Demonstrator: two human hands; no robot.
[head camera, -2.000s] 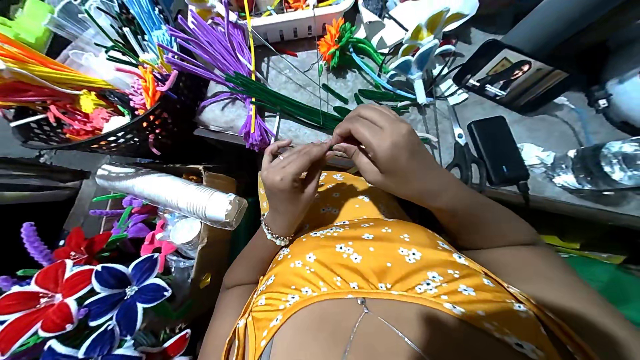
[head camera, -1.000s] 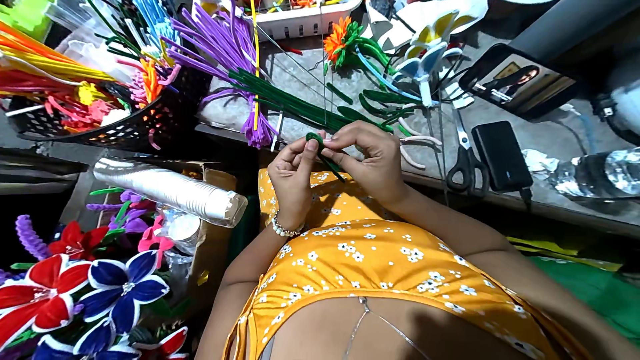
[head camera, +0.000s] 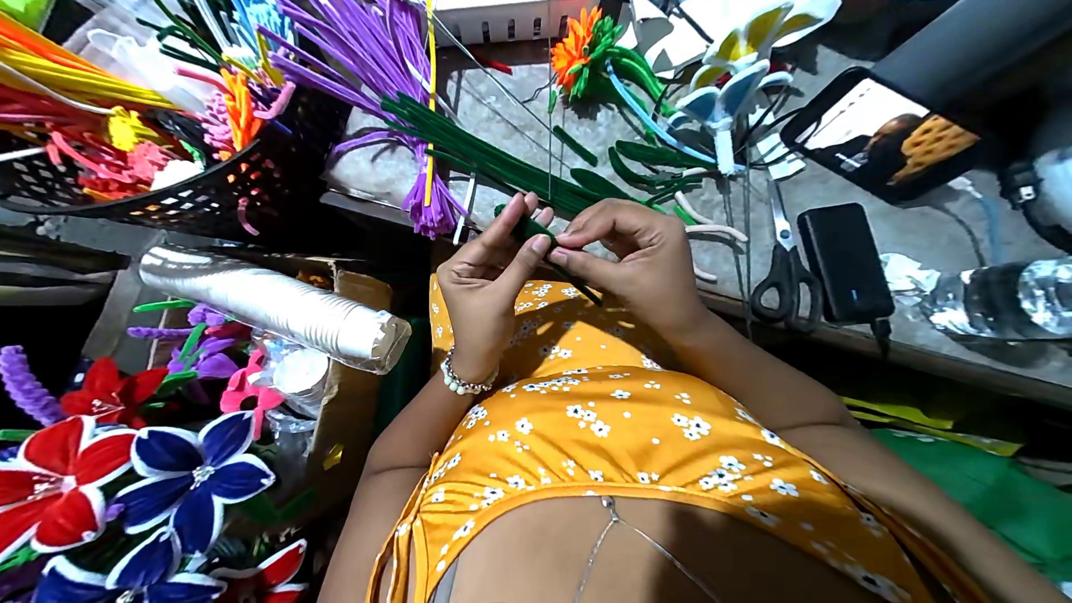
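Note:
Between both hands, above my lap, is a dark green pipe cleaner (head camera: 533, 230), partly hidden by the fingers. My left hand (head camera: 494, 276) pinches it between thumb and fingers, its other fingers spread. The fingertips of my right hand (head camera: 632, 255) grip it close to the left thumb, and a thin green end sticks out below. Just beyond the hands lies a bundle of green pipe cleaners (head camera: 486, 155). Bent green pieces (head camera: 645, 155) lie to its right. An orange flower (head camera: 576, 46) with green parts rests farther back on the table.
Purple pipe cleaners (head camera: 377, 59) lie beside a black basket (head camera: 243, 180) of coloured ones. Black scissors (head camera: 785, 285), a power bank (head camera: 846, 264), a phone (head camera: 883, 138) and a plastic bottle (head camera: 1005, 297) are on the right. Stacked cups (head camera: 268, 306) lie left, above finished flowers (head camera: 197, 477).
The dark green pipe cleaner shows between my fingers now and one second ago; two seconds ago it was not plain. My left fingers have spread more upright. The phone's picture has changed.

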